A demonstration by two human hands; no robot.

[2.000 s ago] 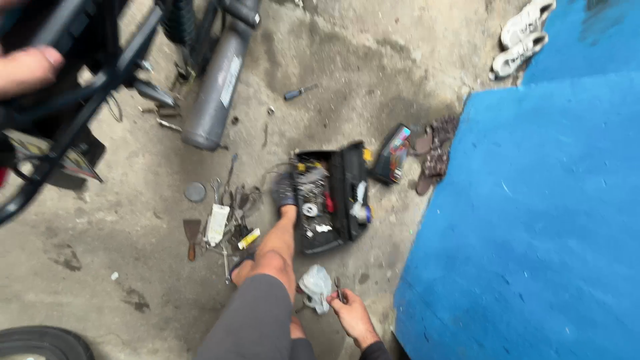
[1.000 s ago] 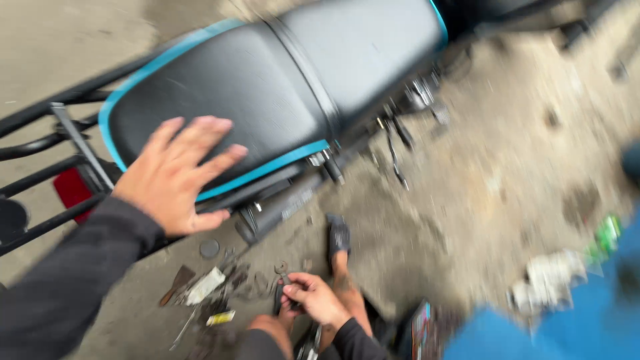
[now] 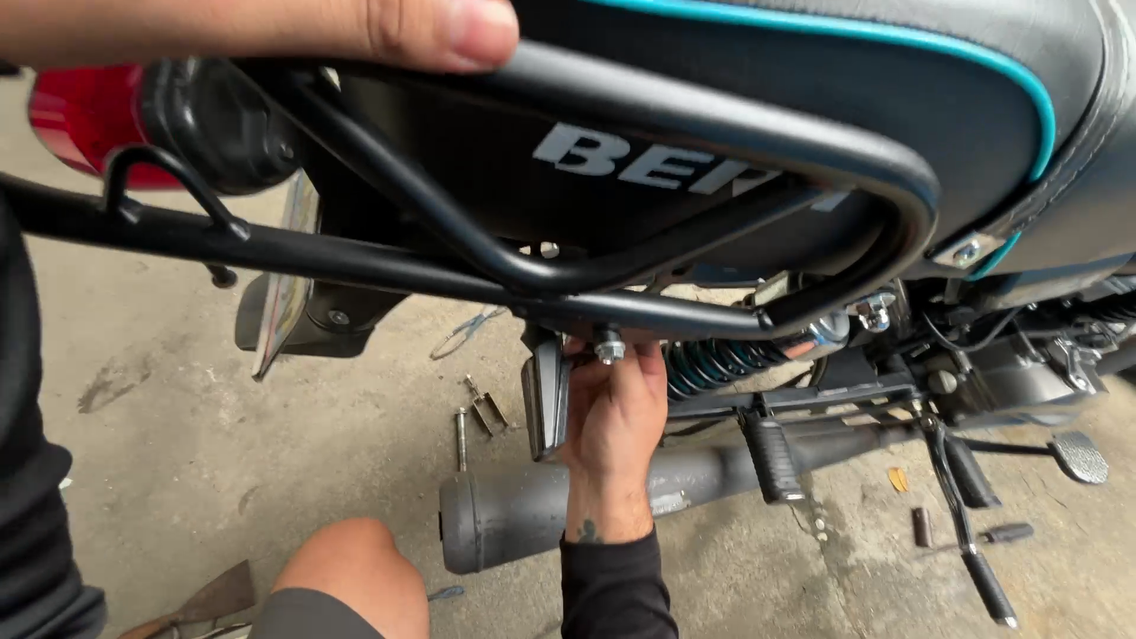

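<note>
My left hand [image 3: 355, 31] rests at the upper left on the black tubular rear rack [image 3: 621, 80] of a motorcycle, beside the black seat [image 3: 887, 53] with blue piping. Below the rack, my right hand [image 3: 617, 399] reaches up behind the lower tube, its fingertips mostly hidden. It is close to a flanged bolt [image 3: 610, 346] under the tube and a turn signal [image 3: 547, 399] that hangs down. Whether the right hand holds anything cannot be seen. A coil-spring shock absorber [image 3: 723, 366] lies just right of the fingers.
The grey muffler [image 3: 506, 519] runs below my right wrist. A footpeg [image 3: 770, 457] and kick lever [image 3: 963, 532] stick out at the right. On the concrete floor lie a long bolt [image 3: 461, 439], a metal bracket [image 3: 488, 408] and a scraper [image 3: 213, 599]. The red tail light [image 3: 89, 124] is upper left.
The view has come much closer to the motorcycle's rear. My left hand has gone from the seat to the rack. My right hand, earlier low near my legs, has moved up beneath the rack.
</note>
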